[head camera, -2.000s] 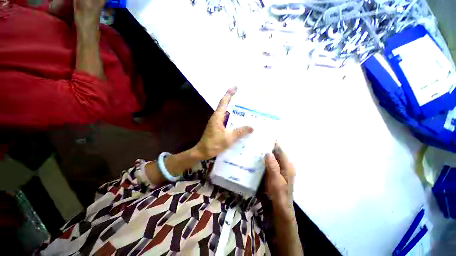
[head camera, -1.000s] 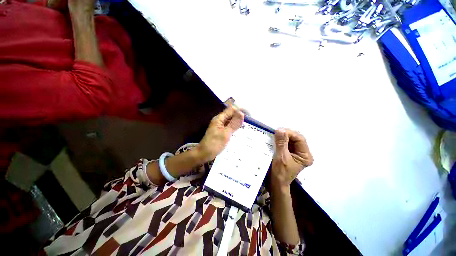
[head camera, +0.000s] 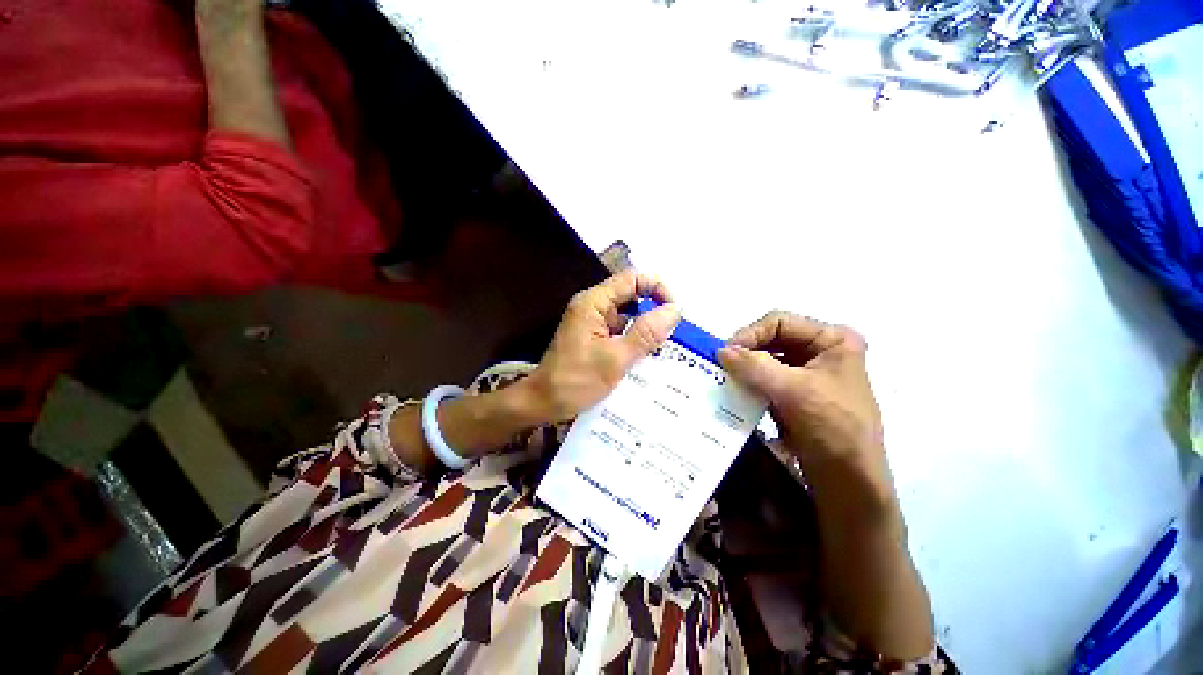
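A retail box (head camera: 643, 455) with a white printed face lies tilted against my patterned clothing at the table's edge. Its short blue end flap (head camera: 697, 338) is at the far end. My left hand (head camera: 610, 346) pinches the flap's left corner between thumb and fingers. My right hand (head camera: 802, 376) pinches the right corner of the same end. The inside of the box is hidden.
White-topped table (head camera: 924, 290) with a dark edge. Loose cable pile (head camera: 970, 40) at the far side. Blue-and-white box stacks (head camera: 1121, 145) at right, blue pieces (head camera: 1128, 607) lower right. A person in red (head camera: 158, 224) at left. Open cardboard box (head camera: 178, 435) on the floor.
The right hand has moved from the box's side to its far end. Both hands now pinch the blue end flap, which shows more. The view has shifted, so the table things sit further right.
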